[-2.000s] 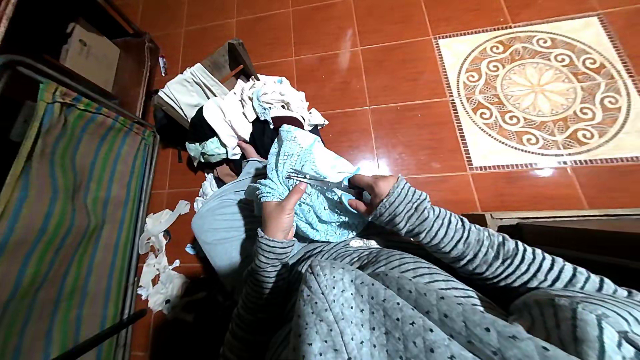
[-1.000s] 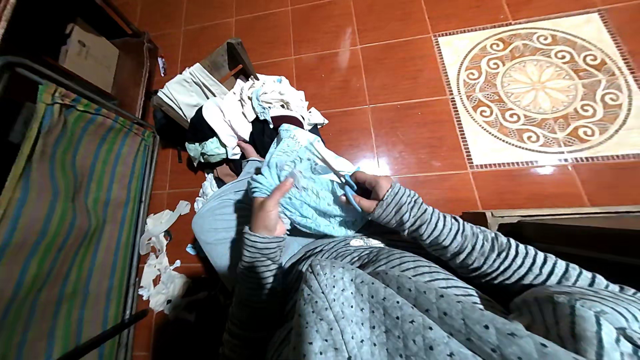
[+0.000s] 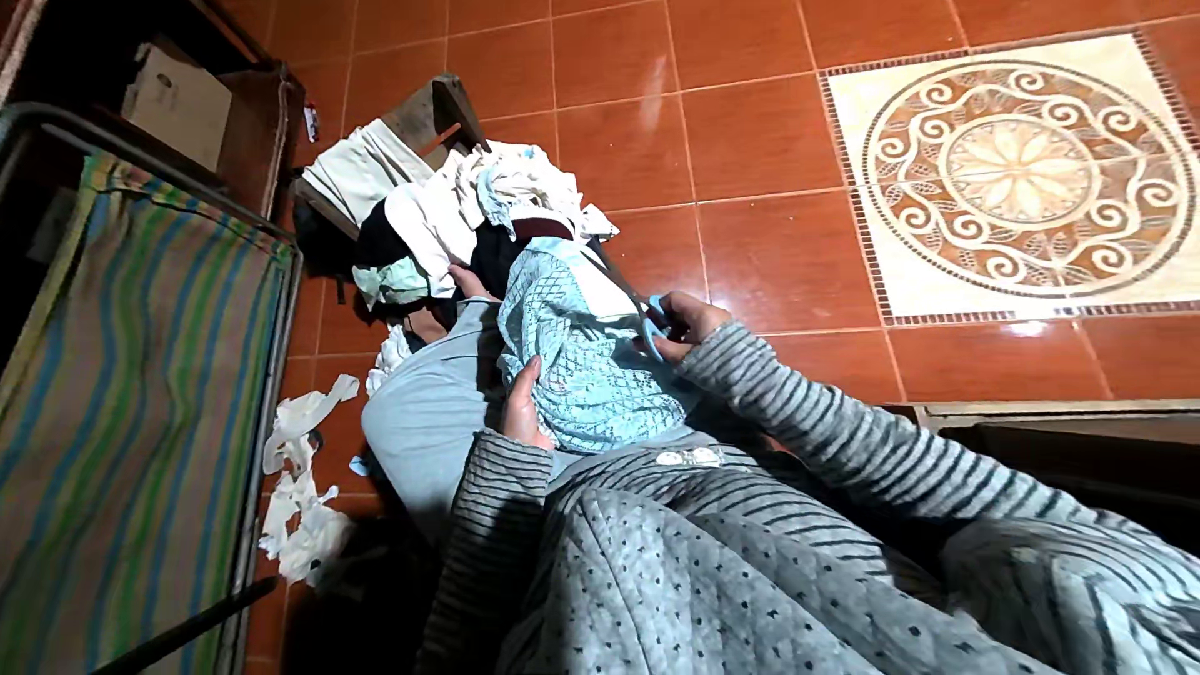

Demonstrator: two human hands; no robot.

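Note:
A light blue patterned cloth (image 3: 586, 366) lies over my lap. My left hand (image 3: 527, 410) grips its lower left side, with the thumb on top and the fingers hidden beneath. My right hand (image 3: 691, 326) has its fingers in the blue handles of a pair of scissors (image 3: 653, 323). The scissors' dark blades point up and left, over the white part at the cloth's upper right edge. A pile of white and dark cloth (image 3: 441, 216) rests just beyond my knee on a wooden piece of furniture (image 3: 412, 117).
Torn white scraps (image 3: 305, 525) lie on the tiled floor at the left, beside a striped fabric panel (image 3: 141, 403) on a metal frame. A cardboard box (image 3: 178, 103) stands at the upper left. A patterned tile medallion (image 3: 1022, 173) is set in the floor at the right.
The scissors have swung from pointing left across the blue cloth to pointing up and left near its upper edge. The cloth has shifted in my left hand.

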